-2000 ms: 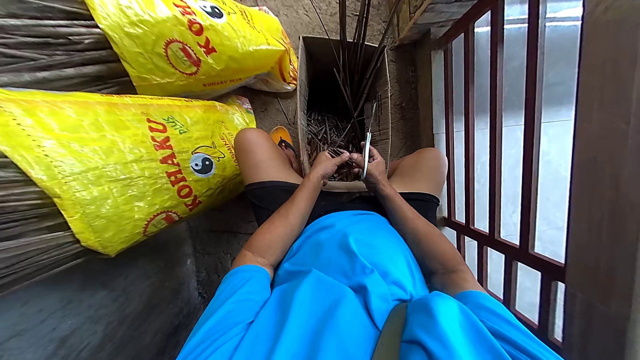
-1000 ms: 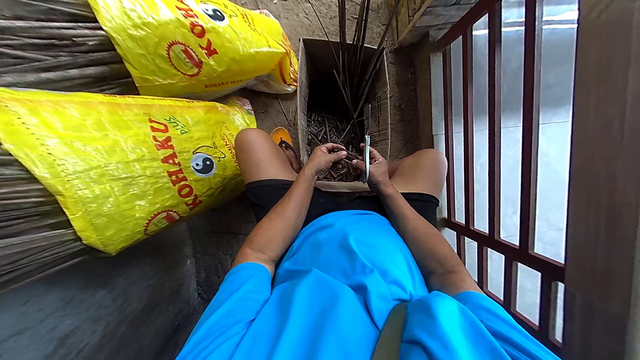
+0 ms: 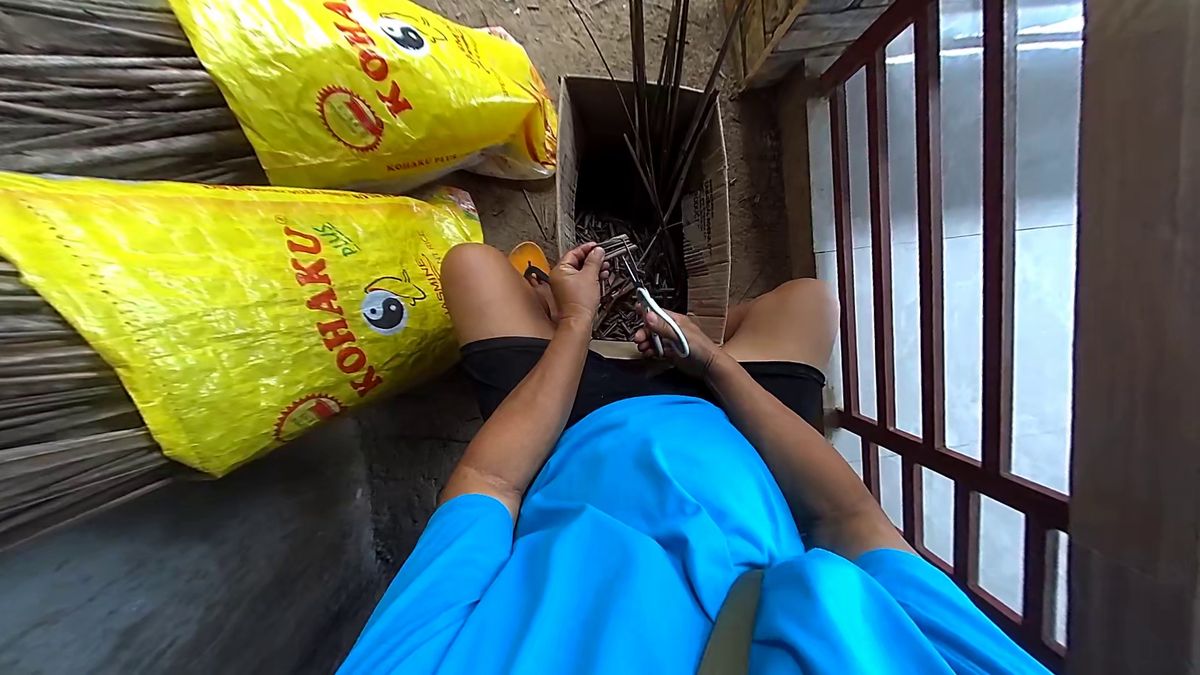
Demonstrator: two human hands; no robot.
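Between my knees stands an open cardboard box (image 3: 708,216) holding many short cut pieces of dark stick (image 3: 619,319). Several long thin sticks (image 3: 670,84) lean up out of its far end. My left hand (image 3: 577,279) pinches a small bundle of short sticks (image 3: 614,247) above the box. White-handled scissors (image 3: 661,323) are in my right hand (image 3: 682,345), their blades pointing away from me and reaching the free end of the bundle. Whether the blades touch the sticks is too small to tell.
Two yellow printed sacks (image 3: 225,309) (image 3: 441,94) filled with long thin sticks (image 3: 103,122) lie at the left. An orange sandal (image 3: 528,258) shows beside my left knee. A dark red metal railing (image 3: 923,234) runs along the right, with a wooden crate or boards (image 3: 797,37) at the upper right.
The scissors have turned from nearly upright to slanting up and left, their blades now at the sticks in my left hand. The sacks and box have stayed in place.
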